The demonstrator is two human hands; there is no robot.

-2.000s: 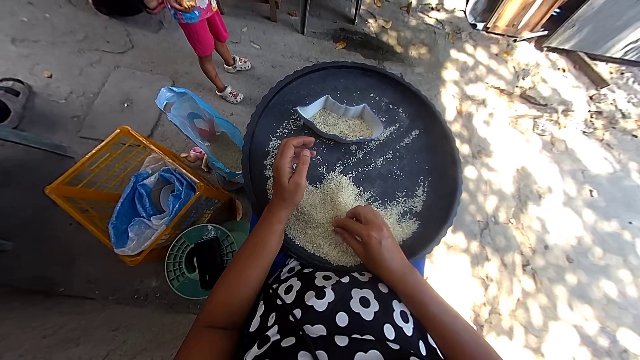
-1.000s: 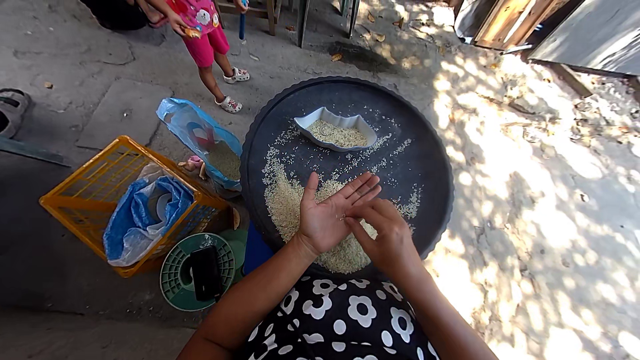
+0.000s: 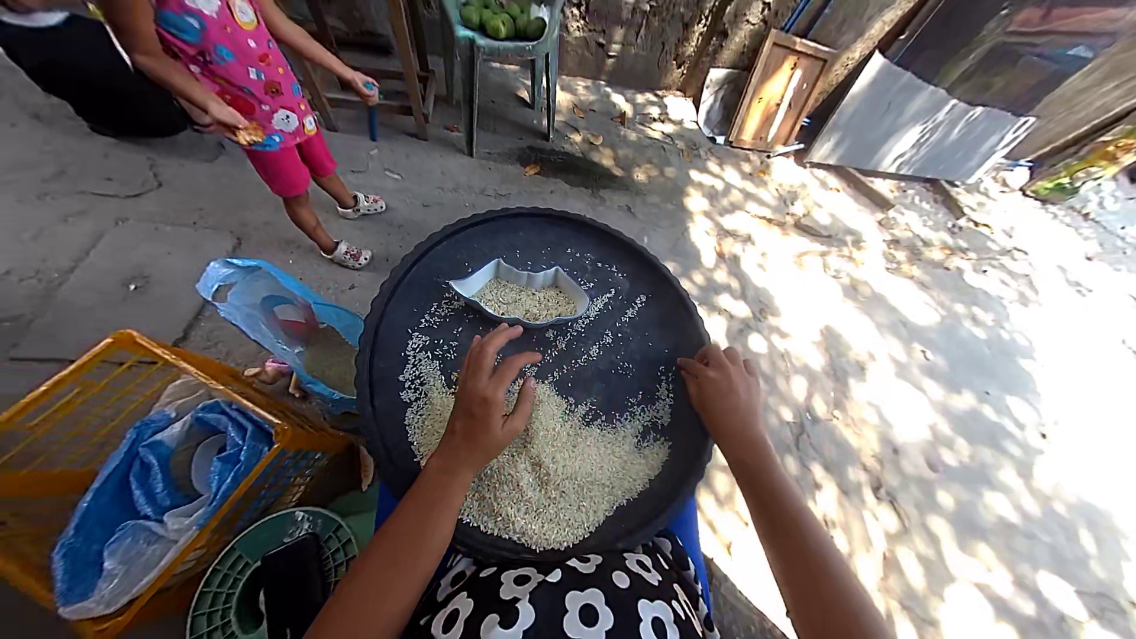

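Observation:
A round black tray [image 3: 621, 257] with a scalloped rim rests at my lap. Loose rice grains [image 3: 568, 470] lie heaped across its near half, with a thinner scatter farther up. Toward the tray's far side sits a grey leaf-shaped dish [image 3: 581, 297] holding more grains. My left hand [image 3: 493, 395] is over the left part of the rice, fingers spread and slightly curled, with nothing visible in it. At the tray's right rim is my right hand [image 3: 723, 390], its fingertips at the edge; whether it grips the rim is unclear.
On the left are a yellow plastic crate [image 3: 133, 346] with a blue plastic bag [image 3: 151, 497], an open blue bag [image 3: 266, 284], and a green plastic basket [image 3: 222, 577] with a dark object on it. Beyond stand a person [image 3: 248, 89] and a green chair [image 3: 506, 53] bearing green fruit.
My hands, close together over the rice a second ago, are now apart; the right has moved to the tray's right rim. The view has tilted up.

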